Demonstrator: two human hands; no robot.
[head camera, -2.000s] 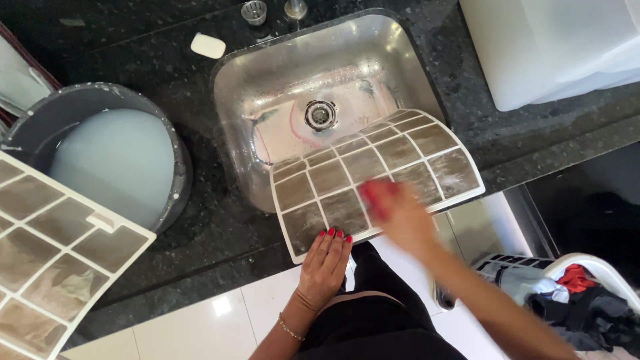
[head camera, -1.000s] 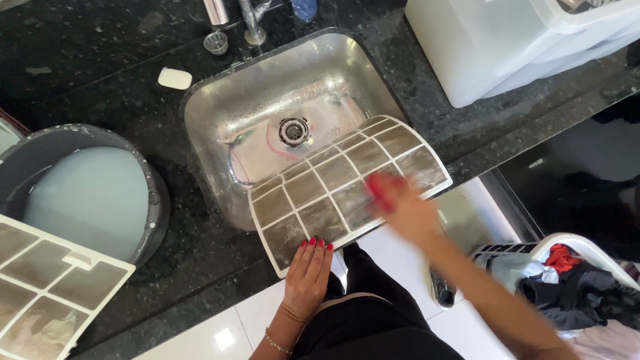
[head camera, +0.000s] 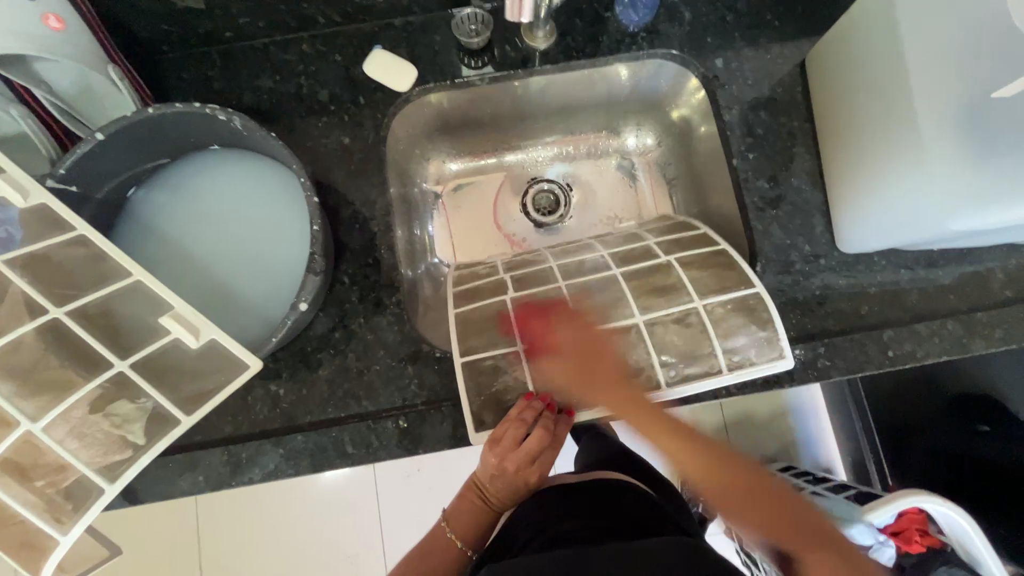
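Observation:
A white-framed mesh air filter (head camera: 664, 288) lies curved over the front of the stainless steel sink (head camera: 680, 96), its near edge by the counter's edge. My left hand (head camera: 524, 448) holds this near edge with its fingertips, toward the left corner. My right hand (head camera: 572, 352) is blurred over the left half of the mesh. Something red shows at its fingers; blur hides whether that is a held thing or the red nails, so its grip is unclear. A second mesh filter (head camera: 122, 364) stands at the left, partly over a dark bucket (head camera: 320, 264) of cloudy liquid.
A bar of soap (head camera: 390, 69), a sink strainer (head camera: 472, 29) and the faucet base (head camera: 538, 32) are behind the sink. A large whitish plastic container (head camera: 920, 136) occupies the right of the granite counter (head camera: 360, 320). Below right is a laundry basket (head camera: 944, 504) with clothes.
My right hand has moved left across the filter. My left hand stays at the filter's near edge. The view has shifted somewhat.

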